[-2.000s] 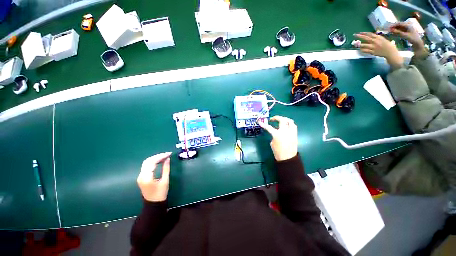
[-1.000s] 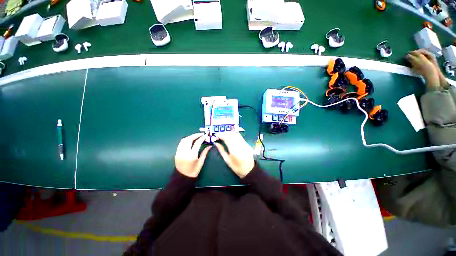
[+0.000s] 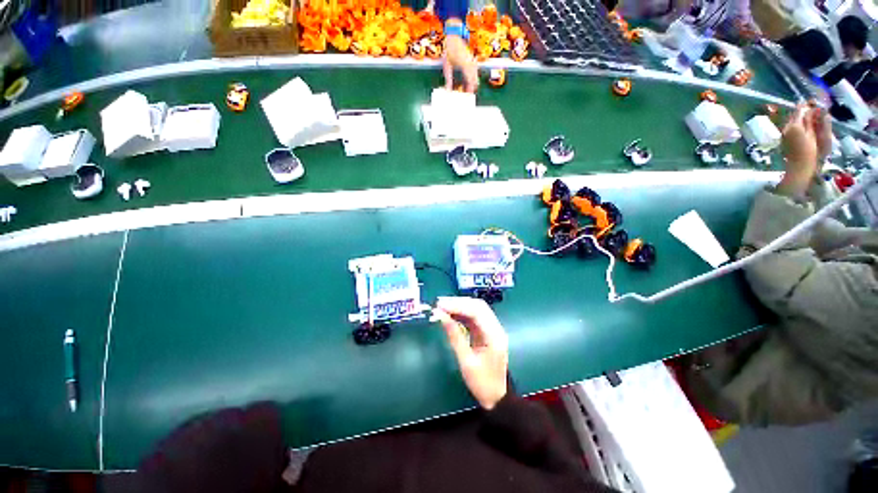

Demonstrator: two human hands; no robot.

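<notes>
The left tester (image 3: pixel 389 286) and the right tester (image 3: pixel 484 262) stand side by side on the green worktop with lit screens. Black cradles sit at their front edges, one under the left tester (image 3: pixel 372 333) and one under the right tester (image 3: pixel 490 296). My right hand (image 3: pixel 476 353) is beside the left tester's lower right corner, thumb and finger close together. A small pale spot shows at the fingertips; I cannot tell if it is held. Only a sliver of my left hand (image 3: pixel 294 468) shows beside its dark sleeve at the bottom.
Orange-and-black pieces (image 3: pixel 584 220) lie right of the testers, with a white cable (image 3: pixel 674 288) and paper slip (image 3: pixel 700 239). A teal pen (image 3: pixel 70 370) lies left. Beyond the white rail (image 3: pixel 337 199) are open boxes (image 3: pixel 363 132), cases and earbuds. People's hands show far across and right.
My hands were together at the left tester's cradle; now they are apart, the right by the tester's corner, the left drawn back low. The view has tilted up, showing the far side.
</notes>
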